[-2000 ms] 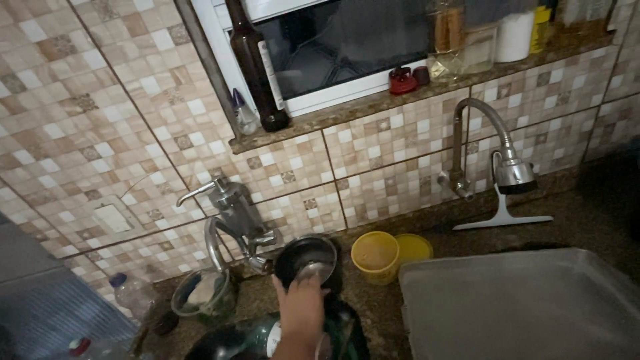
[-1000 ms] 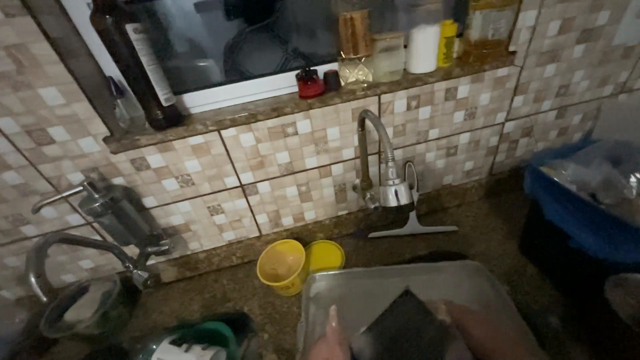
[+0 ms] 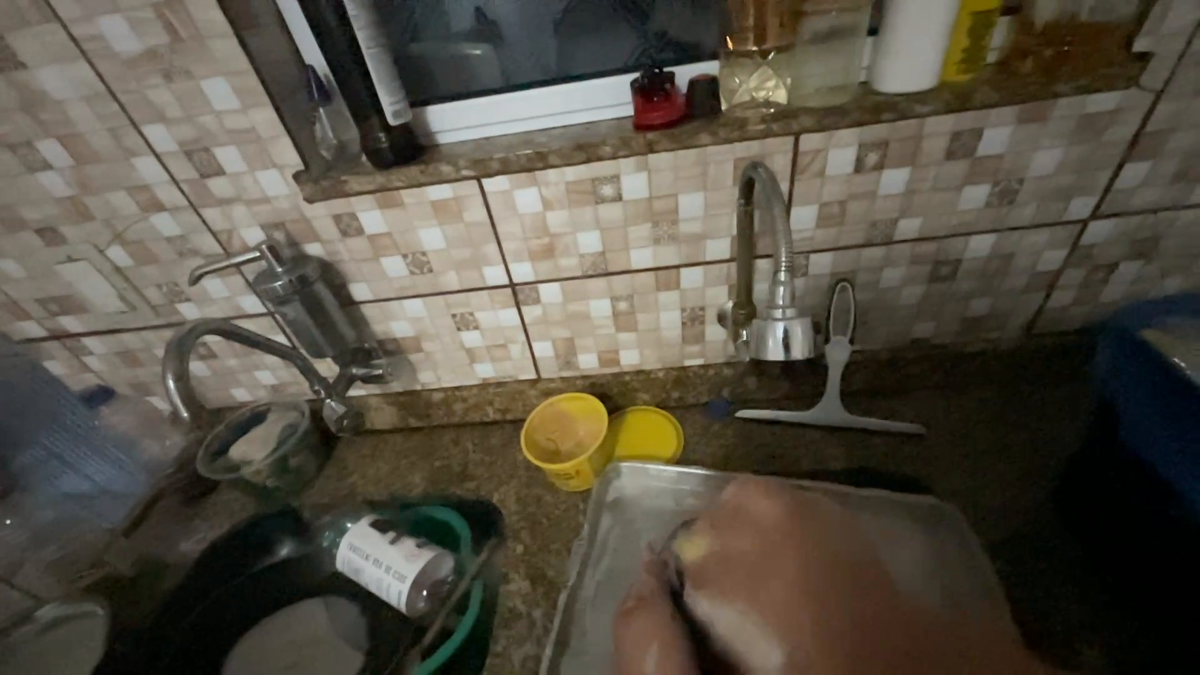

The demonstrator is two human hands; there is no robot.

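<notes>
My left hand (image 3: pixel 652 614) and my right hand (image 3: pixel 797 572) are close together over a large metal baking tray (image 3: pixel 614 534), both gripping a small dark object (image 3: pixel 677 581). Blur and my fingers hide most of the object, so its kind is unclear. A small yellowish patch shows at the fingertips of my right hand; I cannot tell what it is. Behind the tray's left corner stands a yellow tub (image 3: pixel 565 441) with pale brown contents, beside its yellow lid (image 3: pixel 647 434).
A silicone-grey squeegee (image 3: pixel 832 403) lies below the flexible-neck faucet (image 3: pixel 783 281). At left are a curved faucet (image 3: pixel 234 333), a soap dispenser (image 3: pixel 309 300), a bowl (image 3: pixel 262 450) and a labelled bottle (image 3: pixel 398 562) in a dark basin. A blue-lined bin (image 3: pixel 1148 394) stands right.
Two seconds ago one hand was at a round black vessel beside the curved faucet; both hands are now over the tray. The dark object, plainly visible one second ago, is now mostly covered. The view has shifted.
</notes>
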